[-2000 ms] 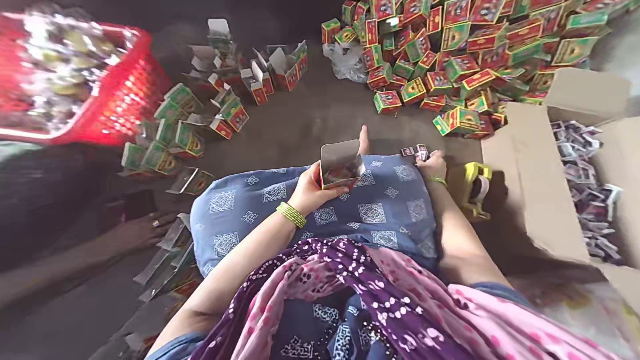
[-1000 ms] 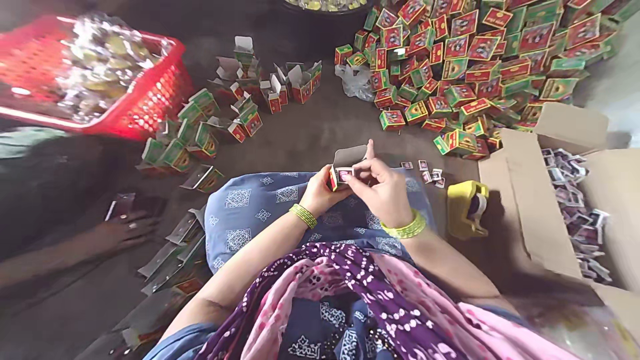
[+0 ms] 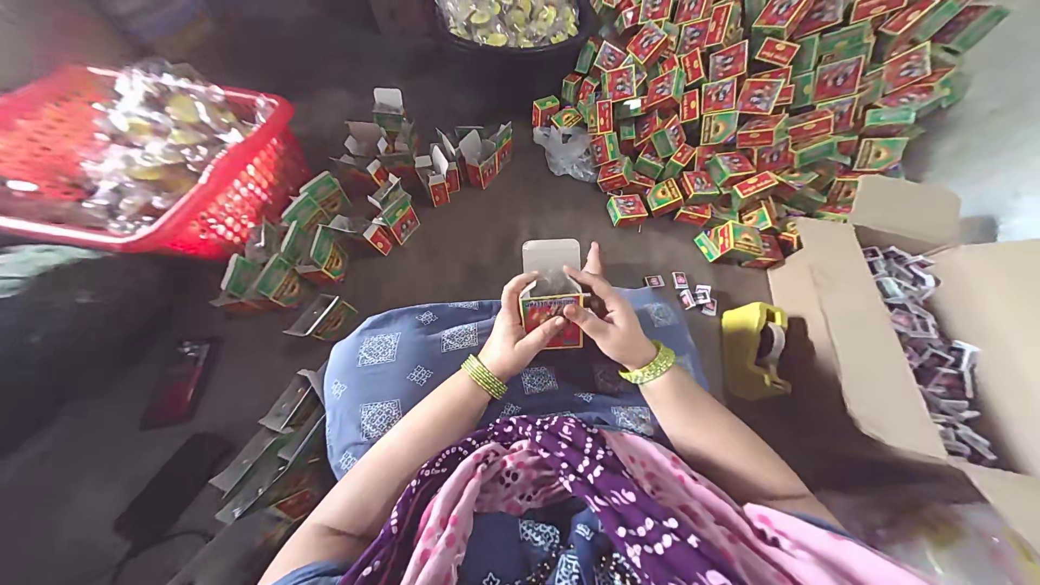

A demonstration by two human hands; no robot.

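Over my lap, a small red and green printed cardboard box (image 3: 554, 325) is held between both hands, its white top flap raised and pointing away from me. My left hand (image 3: 520, 329) grips the box's left side, thumb across the front. On the right side my right hand (image 3: 611, 318) holds the box with thumb on the front and fingers at the upper edge. Whether anything lies inside cannot be seen. Several small printed matchbox-like pieces (image 3: 686, 297) lie on the floor just beyond my right knee. Boxes with raised flaps (image 3: 396, 213) stand at the far left.
A red plastic basket (image 3: 244, 175) of wrapped items stands left, a dark tub (image 3: 512, 50) beyond. Many closed boxes (image 3: 731, 97) are heaped at the upper right, by a crumpled clear bag (image 3: 566, 153). Right are a yellow tape dispenser (image 3: 743, 349) and a carton (image 3: 825, 325) of small pieces.
My right hand was by the small pieces on the floor, then came to the box in my left hand. Now both hands hold the box, with its front toward me.
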